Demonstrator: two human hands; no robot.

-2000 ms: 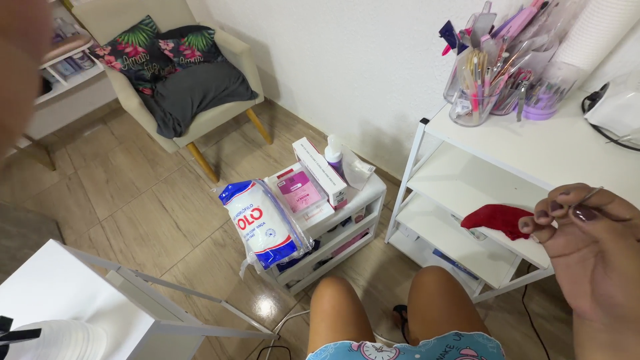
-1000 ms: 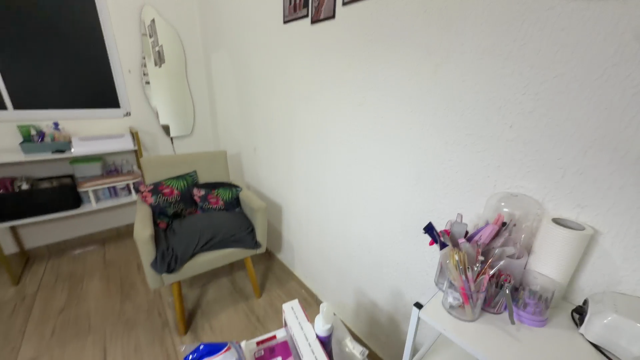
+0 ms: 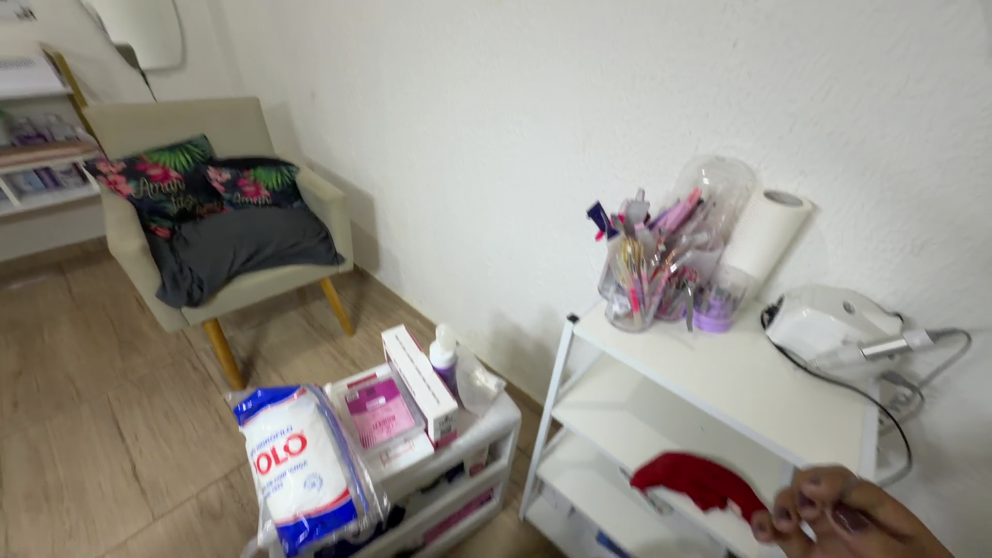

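My right hand (image 3: 841, 511) is at the lower right, its fingers bent together beside a red cloth (image 3: 697, 480). The cloth's right end meets the fingertips, in front of the white shelf unit (image 3: 697, 387). A small pale bit shows between the fingers, too blurred to name. Above, on the unit's top, stand clear cups of brushes and tools (image 3: 643, 279), a white paper roll (image 3: 771, 232) and a white machine with a silver handpiece (image 3: 837, 325). My left hand is out of view.
A white drawer cart (image 3: 496, 434) carries a bag of cotton (image 3: 298, 465), a pink package (image 3: 380, 411), a long white box (image 3: 422, 384) and a pump bottle (image 3: 444, 353). Behind it stands a beige armchair (image 3: 186, 116) with floral cushions (image 3: 167, 182). A cable (image 3: 891, 422) hangs over the shelf unit's right side.
The view has swung up and partly back down. My right hand, seen two seconds ago and out of view one second ago, is in view again at the lower right.
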